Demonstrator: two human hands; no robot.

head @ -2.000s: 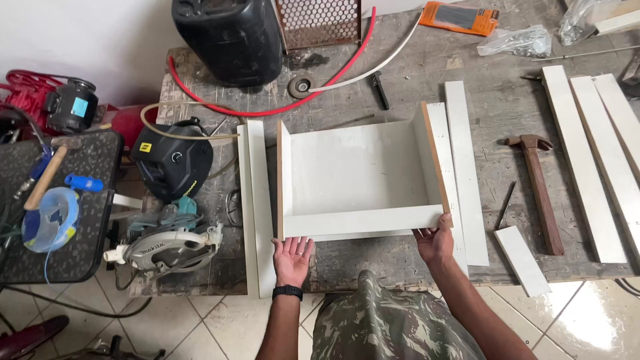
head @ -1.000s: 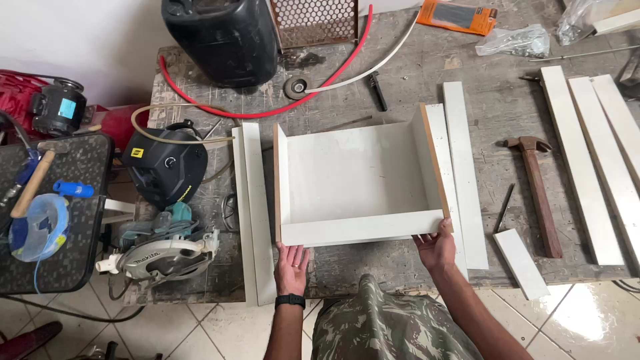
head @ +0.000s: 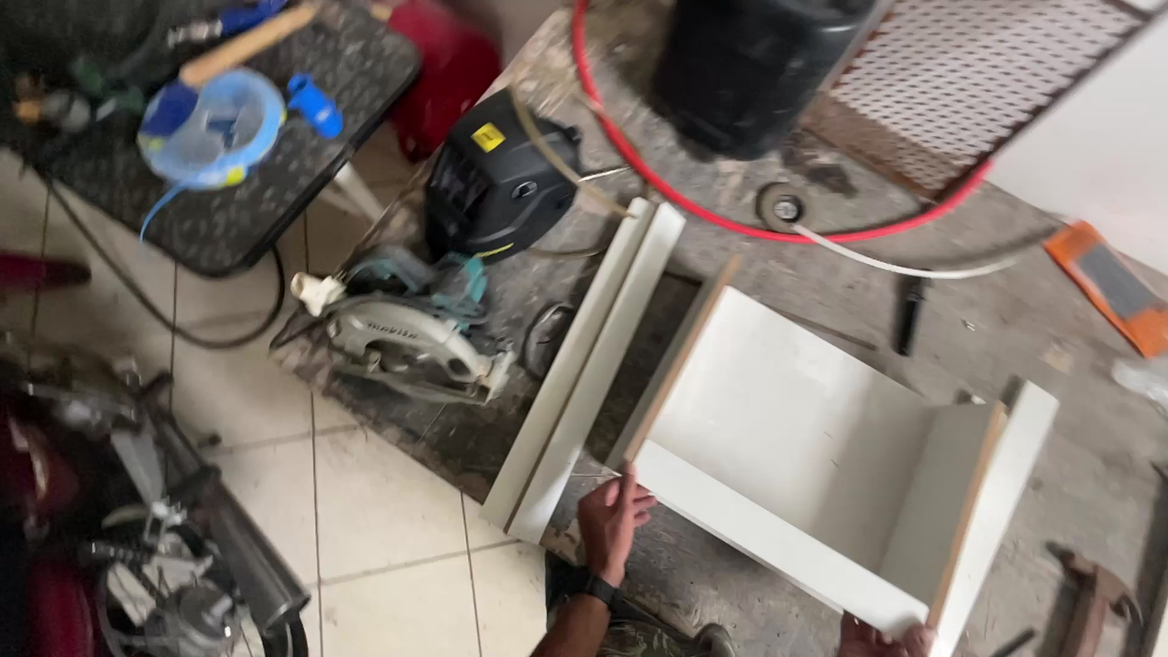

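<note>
A white panel box with raw brown board edges lies on the worn workbench, its inside facing up. My left hand, with a dark band at the wrist, touches the box's near left corner, index finger along the board edge. At the near right corner is my right hand, cut off by the bottom of the view, fingertips against the front strip. Two narrow white boards lie side by side left of the box, and another white board runs along its right side.
Left on the bench are a Makita circular saw and a black welding helmet. A red hose curves behind the box near a black jerrycan. A hammer lies at right. Motorcycle parts stand lower left.
The view has swung left and tilted strongly. My left hand has changed its pose at the near left corner, its index finger now extended along the edge. My right hand remains at the near right corner.
</note>
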